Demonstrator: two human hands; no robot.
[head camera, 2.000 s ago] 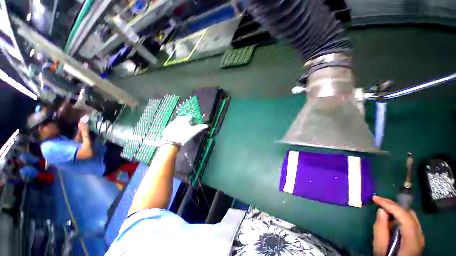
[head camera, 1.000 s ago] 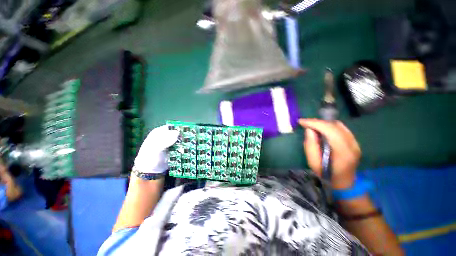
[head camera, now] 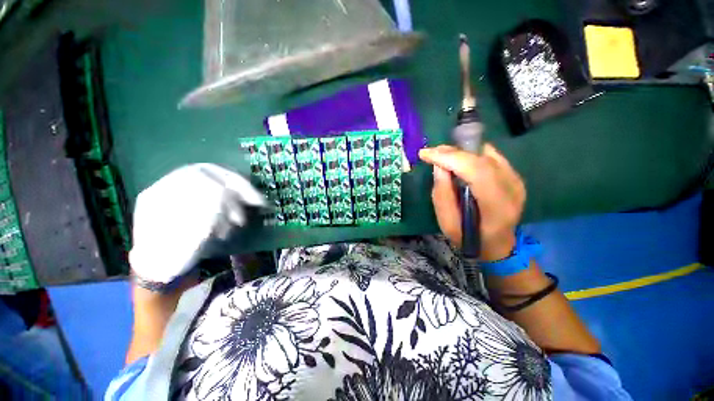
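Note:
The green PCB panel (head camera: 337, 178), with rows of small repeated boards, lies at the bench's front edge, partly over the purple pad (head camera: 333, 110) with two white bands. My left hand (head camera: 192, 219), in a white glove, is just left of the panel, blurred, its fingers curled near the panel's left edge. Whether it touches the panel or holds anything is unclear. My right hand (head camera: 489, 196), bare with a blue wrist strap, holds the soldering iron (head camera: 468, 129) with its tip pointing up and away, right of the panel.
The fume hood (head camera: 290, 55) hangs behind the pad. The black tip cleaner tray (head camera: 536, 74) with silvery shavings and the yellow sponge (head camera: 612, 52) in its black stand are at the upper right. Dark trays (head camera: 51, 157) and green panels (head camera: 14, 243) stand at the left.
My left hand brought the panel from the left stack to the pad and has moved left off its face. The view has turned down toward the bench; my right hand still holds the iron.

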